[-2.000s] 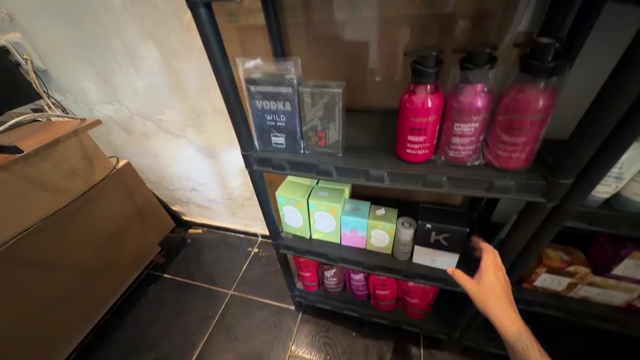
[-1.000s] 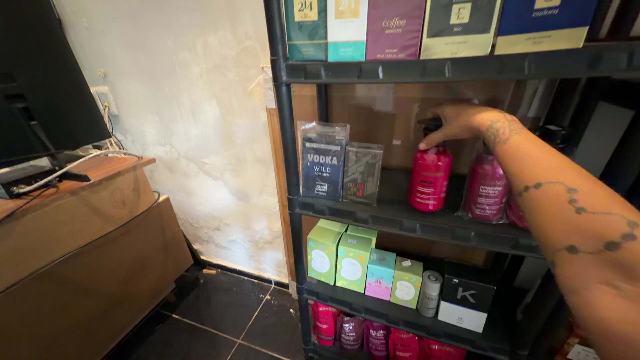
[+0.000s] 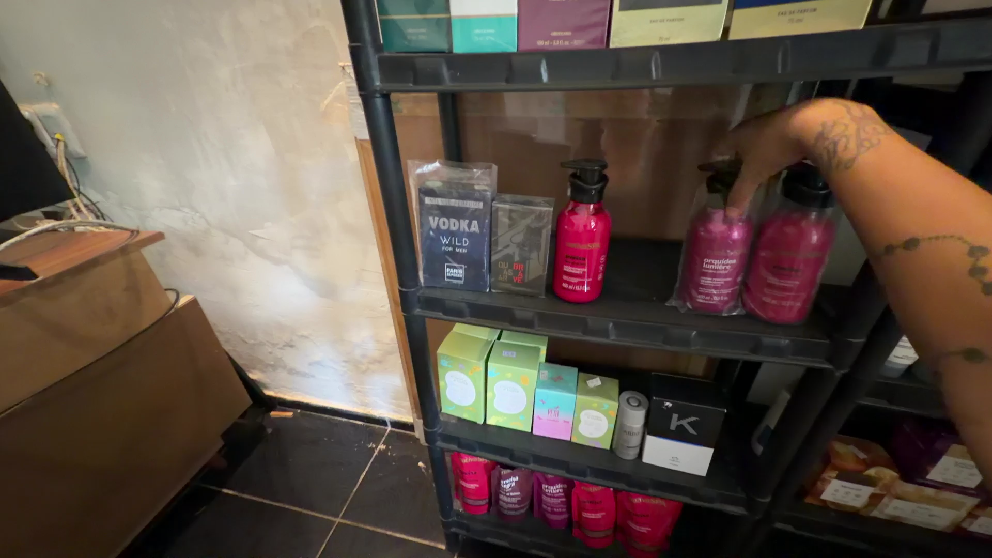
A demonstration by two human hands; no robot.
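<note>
My right hand (image 3: 763,155) reaches in from the right and grips the pump top of a plastic-wrapped pink lotion bottle (image 3: 717,256) on the black shelf (image 3: 635,325). A larger wrapped pink pump bottle (image 3: 789,260) stands right beside it, partly behind my wrist. Further left, a red pump bottle (image 3: 581,244) is upright next to a dark patterned box (image 3: 521,246) and a dark blue perfume box (image 3: 454,232), both in clear wrap. My left hand is out of the picture.
Perfume boxes (image 3: 563,23) line the shelf above. Below are green boxes (image 3: 463,376), a grey canister (image 3: 630,425) and a black-and-white box (image 3: 684,425), with red and purple pouches (image 3: 593,511) lower down. A wooden desk (image 3: 85,263) stands at left, a second rack at right.
The red pump bottle now stands further left, beside the wrapped boxes. My right hand has let go of it and moved right to the wrapped pink bottle.
</note>
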